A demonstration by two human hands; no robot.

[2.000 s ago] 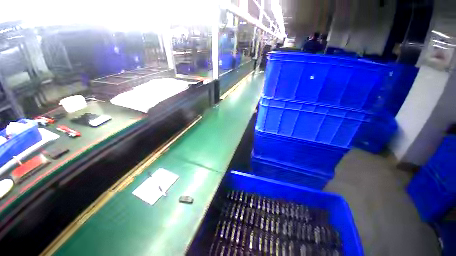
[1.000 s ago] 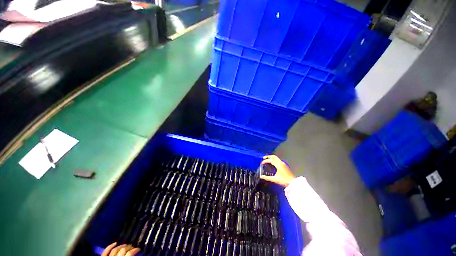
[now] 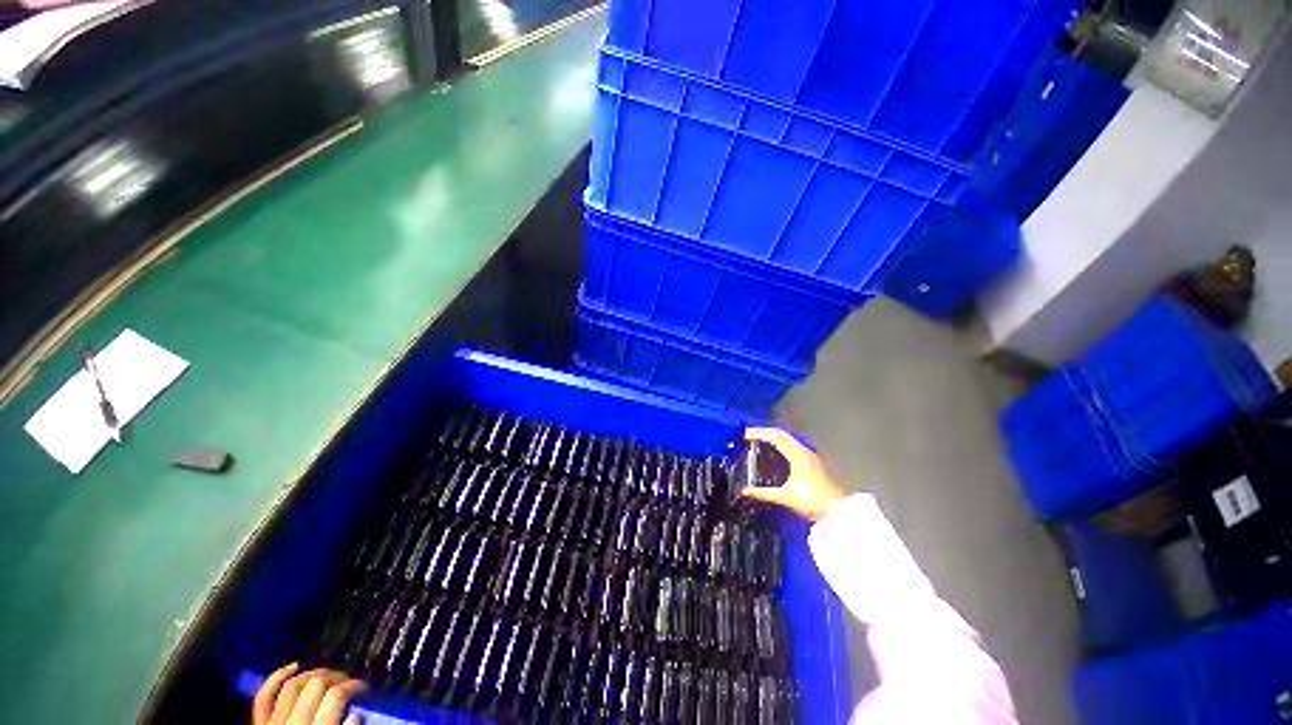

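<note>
A large blue crate (image 3: pixel 595 385) is filled with tight rows of dark phone-sized housings (image 3: pixel 567 567) standing on edge. My right hand (image 3: pixel 791 476) is at the crate's far right corner, with thumb and fingers around housings at the end of the back row. How many it grips cannot be told. My left hand (image 3: pixel 306 697) is at the bottom edge of the picture, partly cut off, with its fingers curled over the crate's near left rim.
A white note paper (image 3: pixel 128 380) with a pen (image 3: pixel 102 397) on it and a small dark block (image 3: pixel 203 460) lie on the green bench (image 3: pixel 298 305). Stacked blue crates (image 3: pixel 723 184) stand beyond the open crate. More blue crates (image 3: pixel 1119 411) stand at the right on the floor.
Since one second ago, the view has shifted slightly. My right hand stays at the same corner. My left hand shows more at the near rim. Two seconds ago neither hand was in view.
</note>
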